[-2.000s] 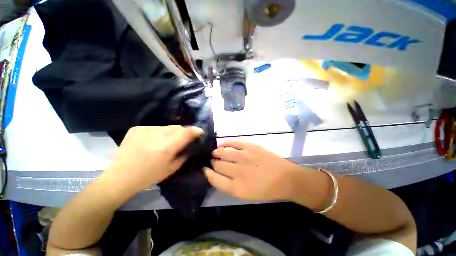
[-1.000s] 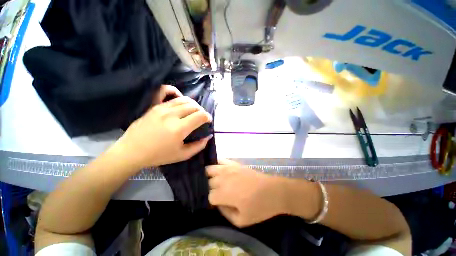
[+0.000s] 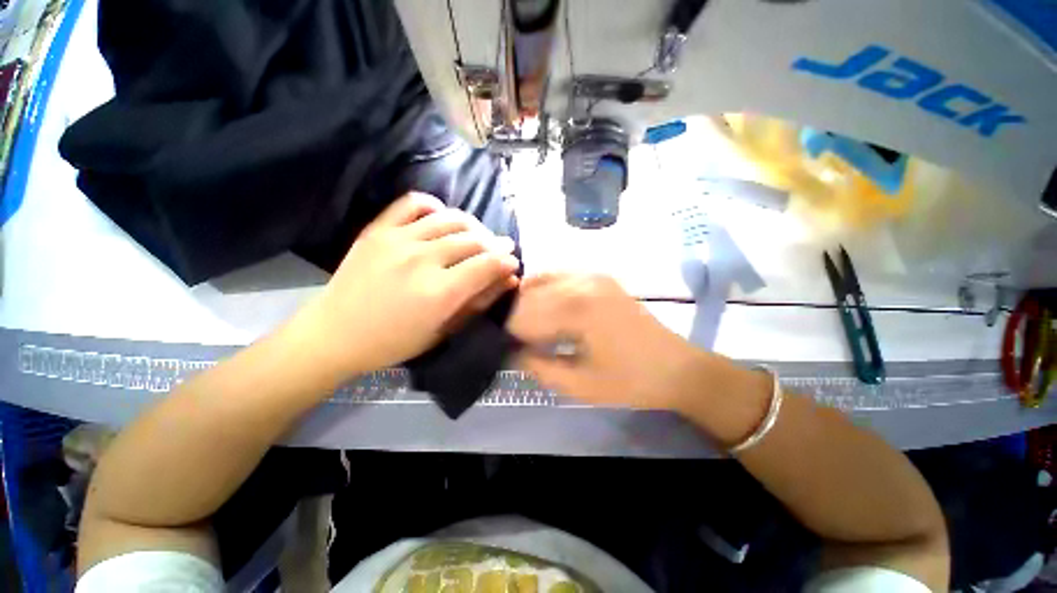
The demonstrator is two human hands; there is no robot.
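Observation:
The black garment piece (image 3: 243, 139) lies over the left of the table and runs to the presser foot (image 3: 512, 145) of the white sewing machine (image 3: 742, 70). My left hand (image 3: 423, 278) lies on the cloth in front of the needle, fingers bent on its right edge. My right hand (image 3: 591, 342) is slightly blurred, its fingertips at the same edge beside my left fingertips. What my right fingertips grip is hidden. A pointed end of the cloth hangs below my hands over the ruler band. A dark cylindrical attachment (image 3: 595, 176) stands right of the foot.
Dark green thread snips (image 3: 854, 315) lie to the right, with red and yellow scissor handles (image 3: 1026, 348) at the far right edge. Pale strips (image 3: 716, 249) and a yellow translucent bundle (image 3: 864, 174) lie right of the needle. A grey ruler band (image 3: 139, 368) follows the front edge.
My right hand has moved up from the lower part of the cloth to beside my left fingertips. The cloth's lower end now reaches less far toward me. The view has shifted slightly.

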